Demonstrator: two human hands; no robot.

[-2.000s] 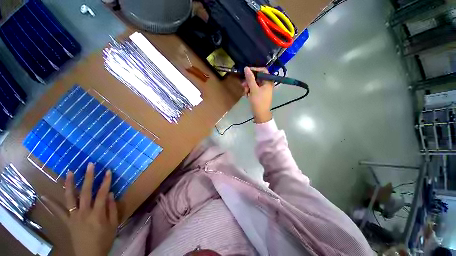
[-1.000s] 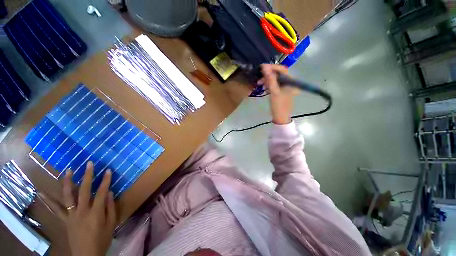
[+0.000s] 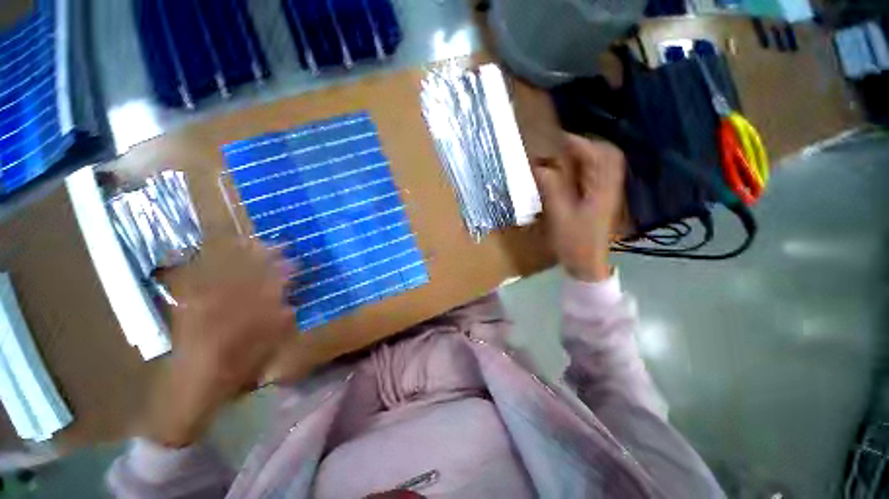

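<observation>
A bright blue solar cell assembly [image 3: 336, 214] with pale parallel lines lies on the brown bench. My left hand [image 3: 229, 326] is blurred over its lower left edge; I cannot tell whether it holds anything. My right hand [image 3: 588, 200] is beside the right white strip stack [image 3: 517, 146]; its fingers are blurred and their grip is unclear. The right ribbon bundle [image 3: 468, 146] lies left of that stack. The left ribbon bundle [image 3: 156, 222] lies left of the cells, beside another white strip stack [image 3: 117, 268]. The soldering iron is not clearly visible; its dark cord [image 3: 749, 234] loops at the right.
Dark solar cells [image 3: 200, 49] lie on the grey-green mat behind. A blue assembly [image 3: 29, 88] is at the upper left. A grey round housing [image 3: 565, 34], black holder [image 3: 673, 146] and red and yellow handles [image 3: 743, 161] stand at the right. White strips [image 3: 29, 361] lie far left.
The view has swung, shifting the bench scene rightward. My right hand has moved from the soldering iron to beside the white strip stack. My left hand has moved off the cells' lower edge toward their left side.
</observation>
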